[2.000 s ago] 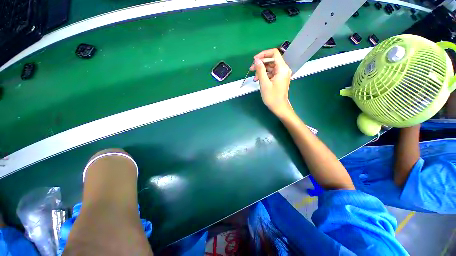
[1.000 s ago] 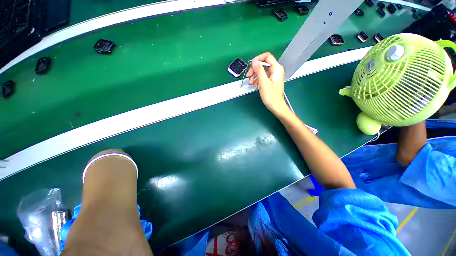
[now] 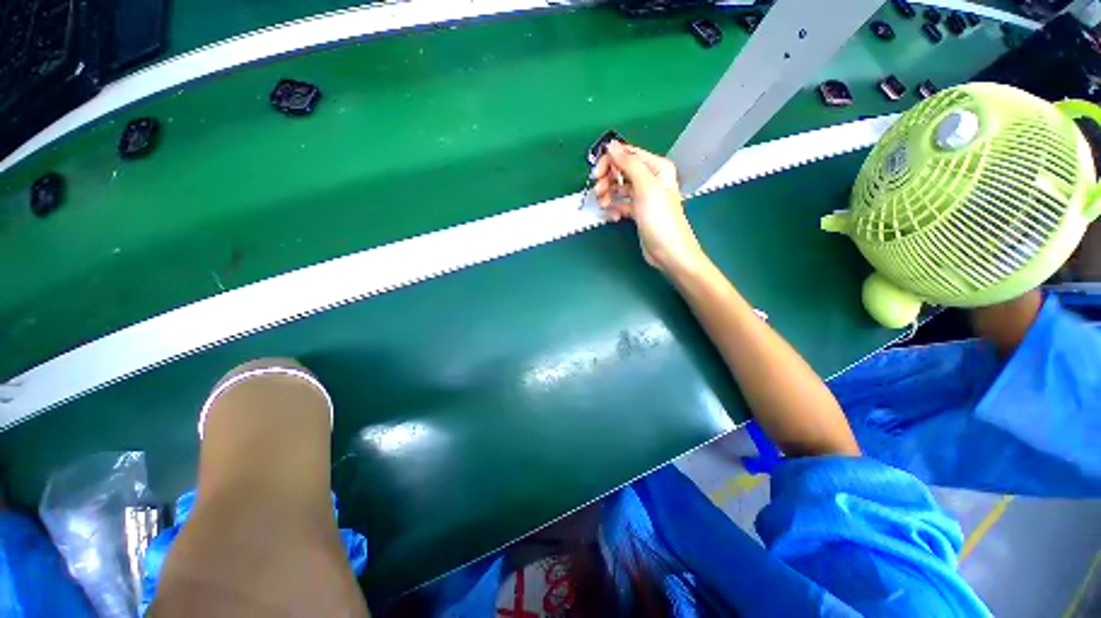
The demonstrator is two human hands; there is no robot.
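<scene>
My right hand [image 3: 640, 193] is over the belt's near edge, its fingers curled around a thin pale-ended tool that is mostly hidden. A dark smartwatch body [image 3: 601, 146] lies at my fingertips, partly covered by them; I cannot tell whether they grip it. A small piece of clear film [image 3: 589, 203] seems to lie on the white rail [image 3: 398, 256] just below my fingers. My left hand is not in view.
Other watch bodies [image 3: 295, 97] sit spaced on the green belt [image 3: 398, 133]. A grey metal post [image 3: 773, 85] and lime fan [image 3: 976, 193] stand right. A clear bag [image 3: 91, 519] and a tan rounded shape [image 3: 266, 483] are left. A person's blue sleeve [image 3: 1050, 398] shows at right.
The watch bodies have moved right along the belt, one reaching my fingertips. My right hand has tilted, and its tool shows less. The blue sleeve at far right has shifted.
</scene>
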